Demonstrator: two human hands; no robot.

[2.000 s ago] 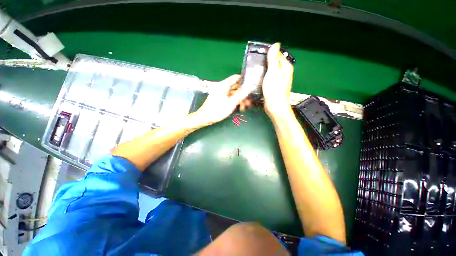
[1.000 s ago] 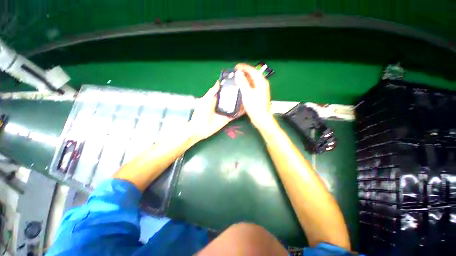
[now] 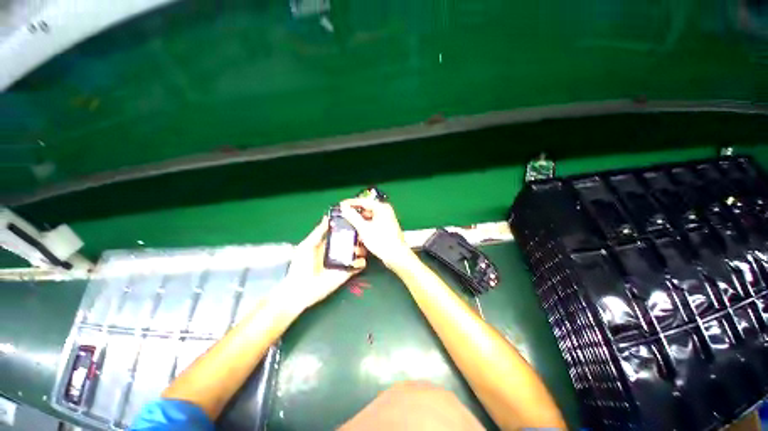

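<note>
A black handheld phone unit (image 3: 341,244) with a pale grey face is held upright near the back edge of the mat. My left hand (image 3: 313,274) is closed around its left side and lower end. My right hand (image 3: 379,229) has its fingers at the unit's upper right edge, covering that corner. A small dark piece with a pale yellowish spot (image 3: 373,194) shows just beyond my right fingers; I cannot tell whether it is held. Thin red pieces (image 3: 359,288) lie on the mat just below my hands.
Stacked black shells (image 3: 463,259) lie at the mat's back edge, right of my hands. A tall stack of black blister trays (image 3: 657,286) stands at the right. A clear blister tray (image 3: 168,324) at the left holds a dark red-black part (image 3: 81,375). The green belt (image 3: 455,207) runs behind.
The view has tilted up and turned right, so everything sits lower and further left. My right hand has moved from the unit's side to its upper corner since the earliest frame.
</note>
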